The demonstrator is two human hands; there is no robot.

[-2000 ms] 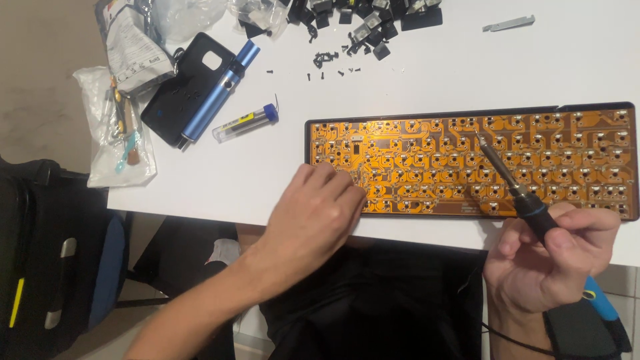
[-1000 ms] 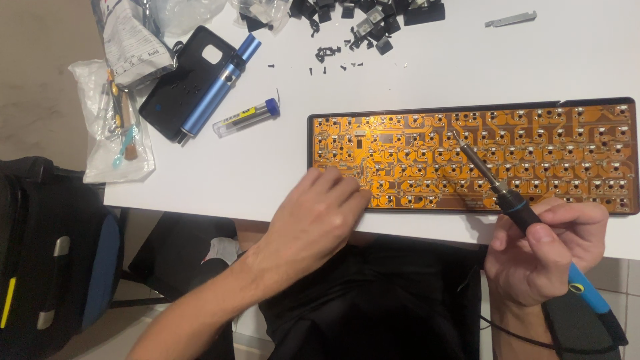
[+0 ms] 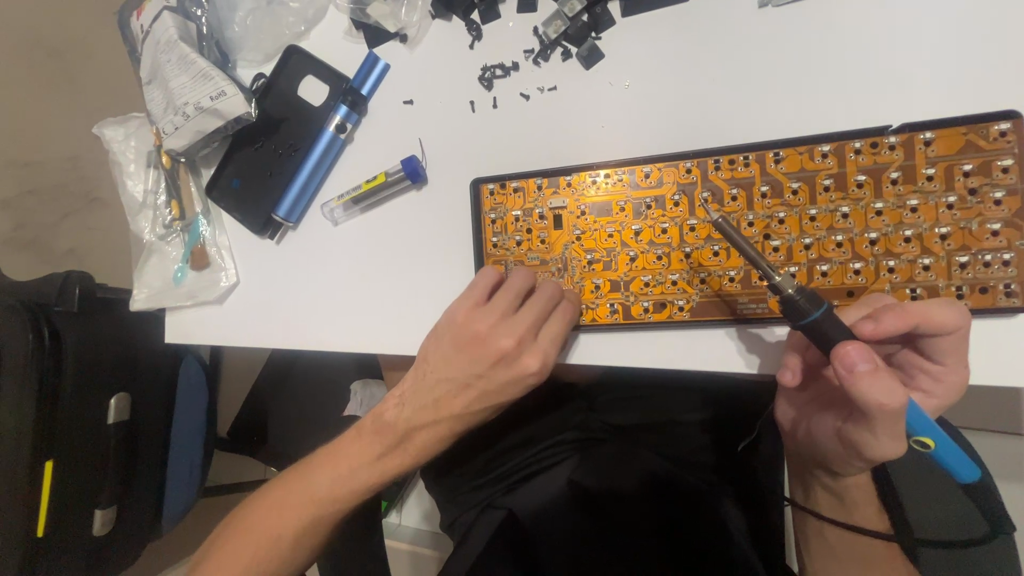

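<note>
A keyboard circuit board (image 3: 664, 240), orange with many solder points, lies in a black frame on the white table. My left hand (image 3: 508, 324) rests on the board's lower left corner, fingers curled; whether it grips the edge is hidden. In my right hand (image 3: 872, 376) is a soldering iron (image 3: 812, 316) with a blue and black handle. Its metal tip points up and left over the middle of the board; whether the tip touches it I cannot tell. Left of the board lie a clear solder tube (image 3: 376, 190) with a blue cap and a blue desoldering pump (image 3: 328, 152).
The pump lies across a black phone case (image 3: 268, 152). Plastic bags (image 3: 144, 216) with small tools lie at the table's left. Black keycaps (image 3: 588, 32) and small screws (image 3: 496, 76) are scattered at the back. A black suitcase (image 3: 72, 416) stands left of the table. The iron's cable hangs by my right wrist.
The view has shifted somewhat. My right hand still holds the iron, whose tip has moved left over the board since two seconds ago. My left hand stays at the board's lower left corner.
</note>
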